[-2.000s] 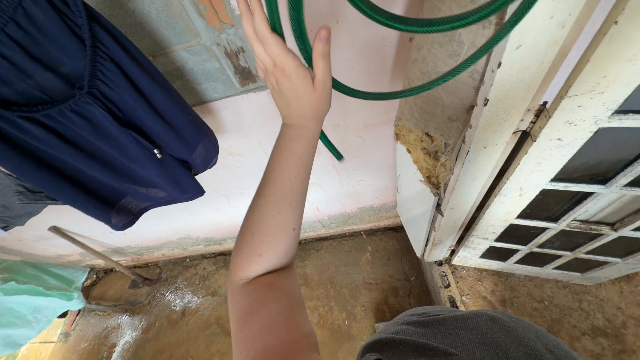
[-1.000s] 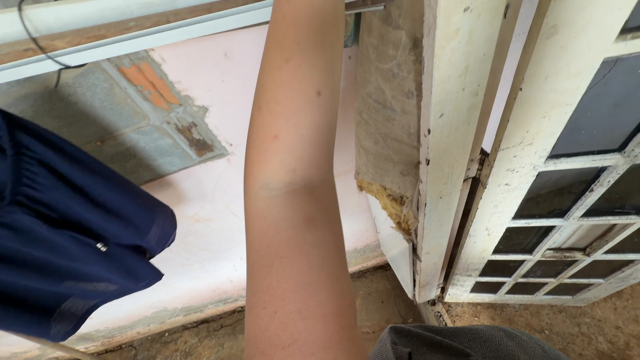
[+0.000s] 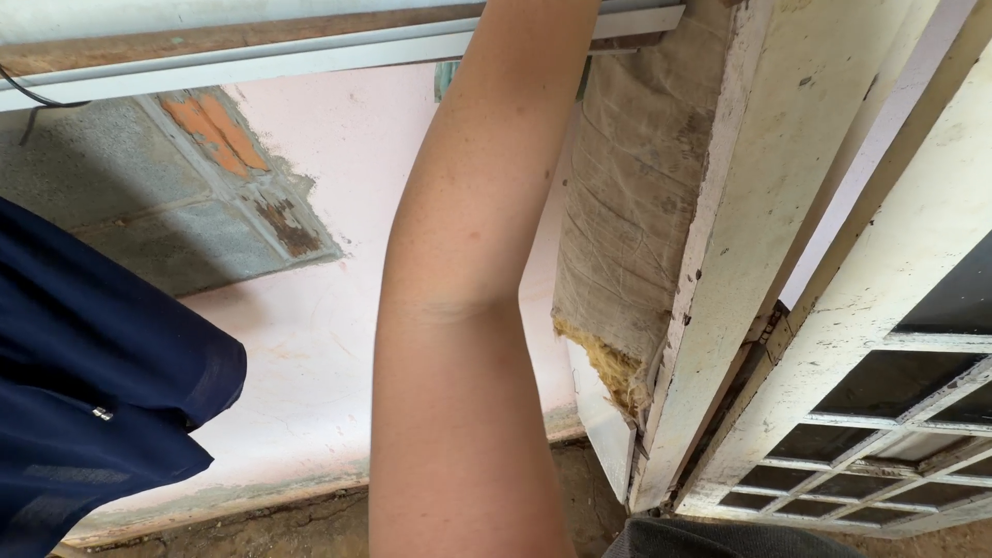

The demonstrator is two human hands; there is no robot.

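One bare arm rises through the middle of the view and runs out past the top edge, so its hand is hidden from sight. That forearm crosses in front of a white rail [image 3: 372, 54] with a brown wooden strip [image 3: 232, 35] along it. Just beside the upper arm, on the right, stands a worn beige panel [image 3: 628, 170] with yellow fibrous filling [image 3: 612, 364] showing at its torn lower end. My other hand does not appear. A dark grey piece of cloth [image 3: 721, 540] shows at the bottom edge.
Navy blue clothing [image 3: 93, 349] hangs at the left before a pink wall [image 3: 310, 333] with exposed grey block [image 3: 139, 186]. A white door frame [image 3: 775, 186] and a worn door with dark panes [image 3: 876, 387] stand at the right. A dark wire [image 3: 35, 97] hangs upper left.
The raised hand, visible two seconds ago by a coiled green hose, has passed out of view at the top. The view has shifted upward, and the hose is no longer seen.
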